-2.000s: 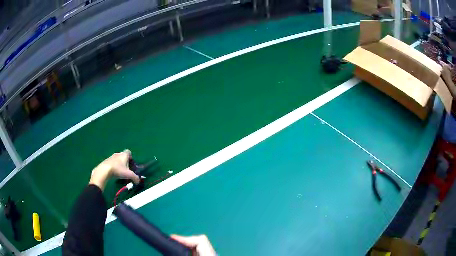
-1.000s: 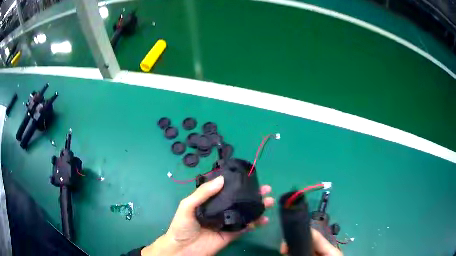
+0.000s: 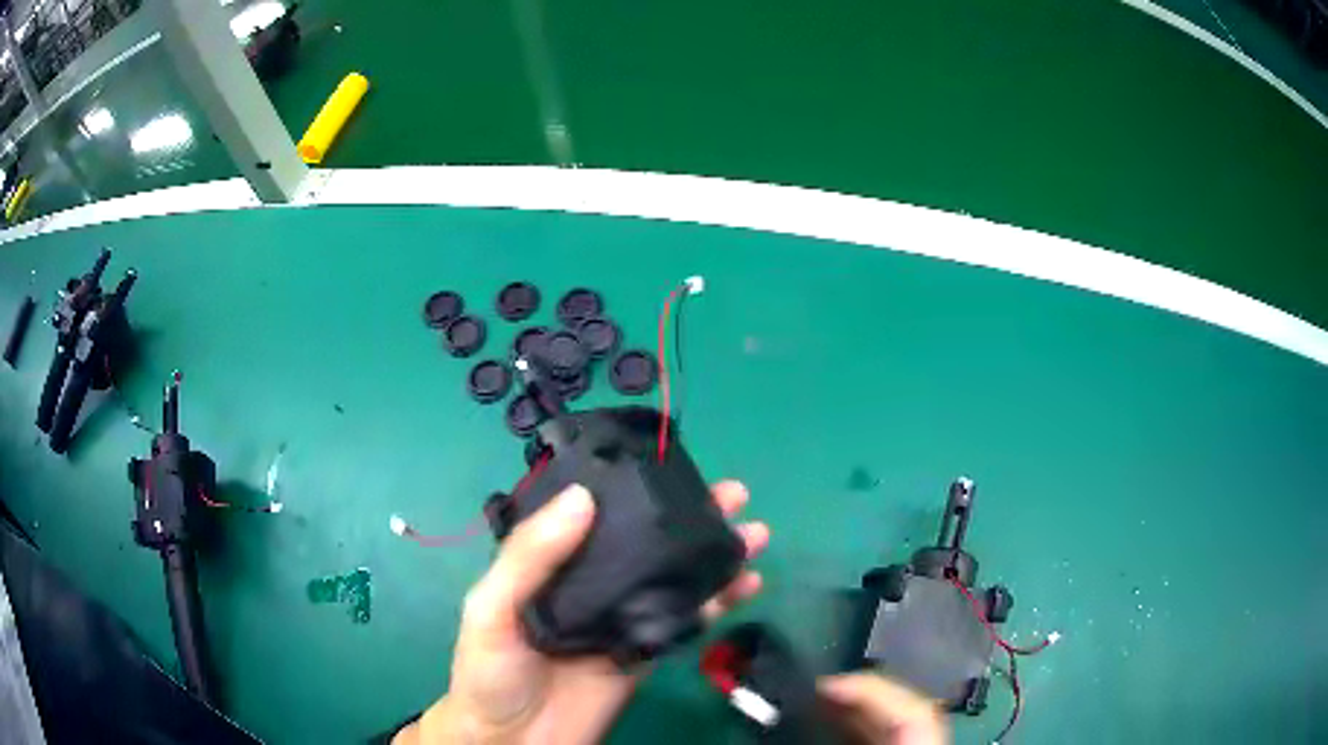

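Observation:
My left hand (image 3: 532, 633) holds a black blocky housing (image 3: 634, 531) from below, thumb on its face. Thin red and dark lead wires with small white connectors (image 3: 695, 285) stick out from its top and left side. A dark shaft points up and left from it. My right hand (image 3: 886, 710), blurred at the bottom edge, holds a black handle tube (image 3: 779, 672). Red wire and a white connector show at the tube's near end, close below the housing; whether they touch is unclear.
Another housing (image 3: 932, 633) with a slotted shaft lies at right. Round black caps (image 3: 564, 354) lie loose behind the held housing. A unit with a handle (image 3: 171, 502) lies at left, more units (image 3: 80, 349) beyond. A white rail (image 3: 641, 189), a post (image 3: 233, 102) and a yellow cylinder (image 3: 337, 117) are farther back.
The view has swung from the belt to the bench. The held housing is now tilted, and the tube has moved left from upright to a slant close to it.

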